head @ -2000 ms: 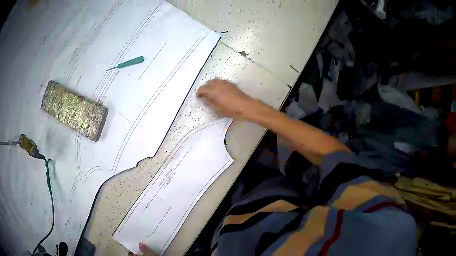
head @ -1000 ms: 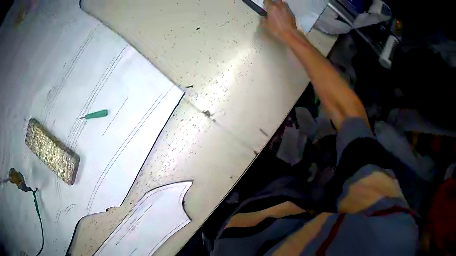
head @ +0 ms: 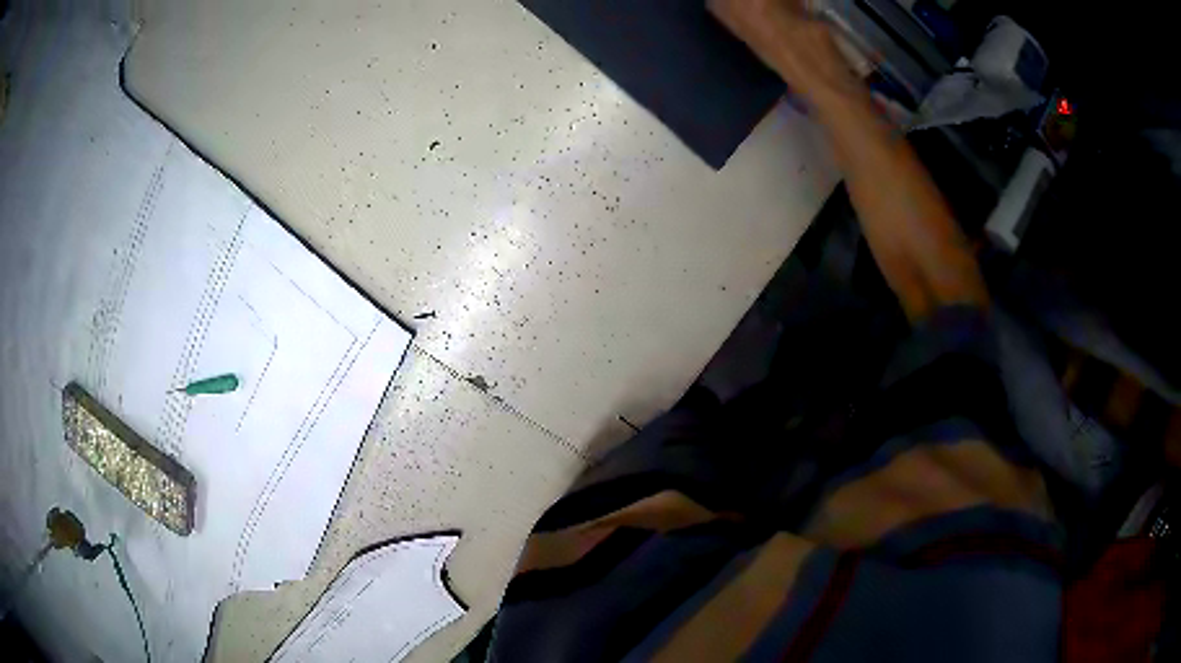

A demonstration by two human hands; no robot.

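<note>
My right hand (head: 764,23) is at the top edge, partly cut off, over a dark cloth piece (head: 680,84). Its fingertips are out of view, so its grip cannot be told. My left hand is not in view. A cut piece with white paper on top (head: 369,602) lies at the bottom, cut off by the edge. The large paper marker (head: 292,415) covers the dark plies at the left.
On the marker lie a green-handled awl (head: 213,385), a mottled weight block (head: 130,460) and a brownish connector (head: 62,528) with a green cord (head: 127,596). The speckled table (head: 544,279) has a seam across it. Scraps and equipment are beyond its right edge.
My right hand has moved from beside the cut piece to the top edge. White paper showed by it one second ago; now a dark surface shows. My left hand has left the view.
</note>
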